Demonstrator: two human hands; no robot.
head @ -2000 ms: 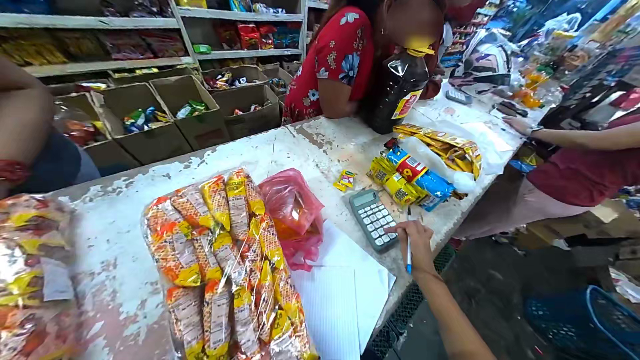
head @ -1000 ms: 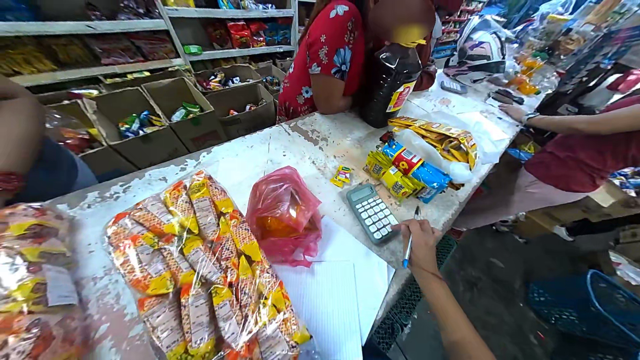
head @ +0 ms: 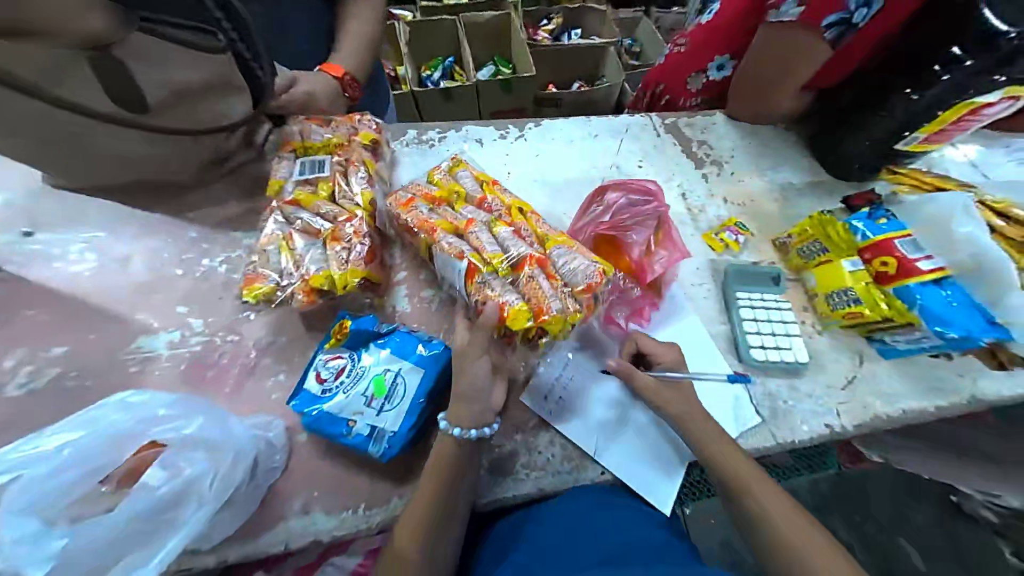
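My right hand [head: 660, 376] holds a ballpoint pen [head: 700, 376] over white paper [head: 608, 416] that bears handwriting. My left hand [head: 478, 364], with a beaded bracelet, touches the near edge of a clear pack of orange and yellow wrapped snacks [head: 500, 248]; its fingertips are partly hidden there. A second such pack [head: 324, 216] lies to the left. Near my left wrist is a blue pouch pack [head: 372, 384]. A pink plastic bag [head: 632, 232] lies behind the paper, and a grey calculator [head: 766, 316] is right of my right hand.
A white plastic bag [head: 144, 480] lies front left. Yellow sachets [head: 840, 272] and blue packs [head: 928, 280] are at the right, near a large dark bottle [head: 888, 104]. Across the worn counter [head: 448, 138] stand two people, one with an orange watch [head: 342, 80]. Cardboard boxes [head: 504, 68] are behind.
The view has swung left. My left hand has come into view at the snack pack. My right hand has left the calculator's edge and is now on the paper with the pen.
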